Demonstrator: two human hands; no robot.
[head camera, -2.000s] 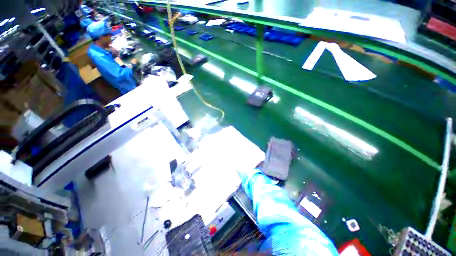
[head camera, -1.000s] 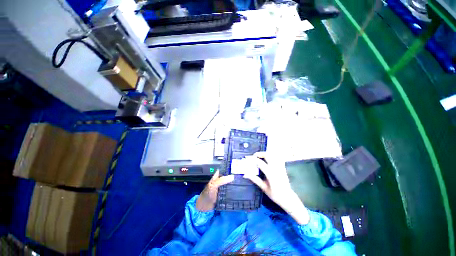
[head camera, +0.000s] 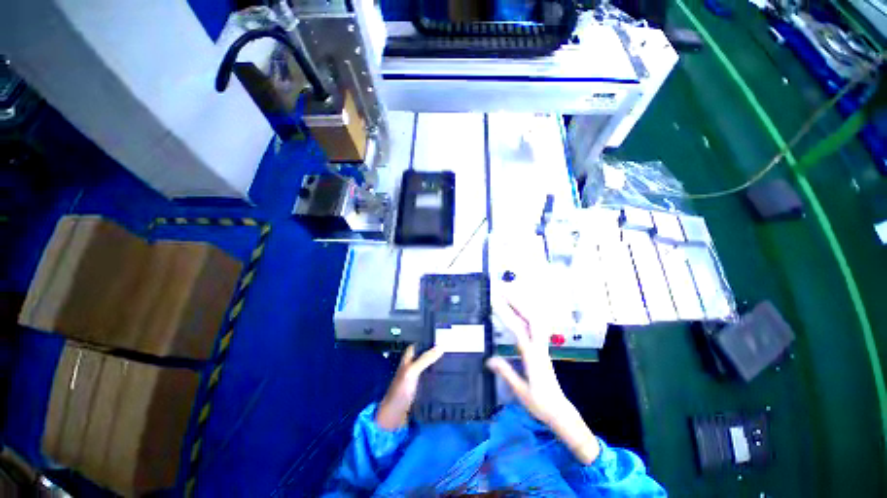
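A black plastic housing (head camera: 455, 384), ribbed inside with a white label, is held upright lengthwise in front of my body at the machine bed's front edge. My left hand (head camera: 404, 384) grips its left edge, thumb on the face near the label. My right hand (head camera: 530, 374) is at its right side with fingers spread; the thumb and fingers are by the edge, and whether they touch it I cannot tell. Another black housing with a small white label (head camera: 426, 208) lies on the white bed at the back left, beside the vertical head.
The gantry robot's vertical head (head camera: 336, 126) stands left, its beam (head camera: 506, 94) across the back. White pads (head camera: 666, 272) lie right of the bed. Dark units (head camera: 754, 340) lie on the green bench (head camera: 671, 389). Brown cartons (head camera: 126, 292) stand on the blue floor at left.
The view has shifted, showing more of the bed. A black housing now shows on the bed by the head. My right fingers have moved off the label to the housing's right side.
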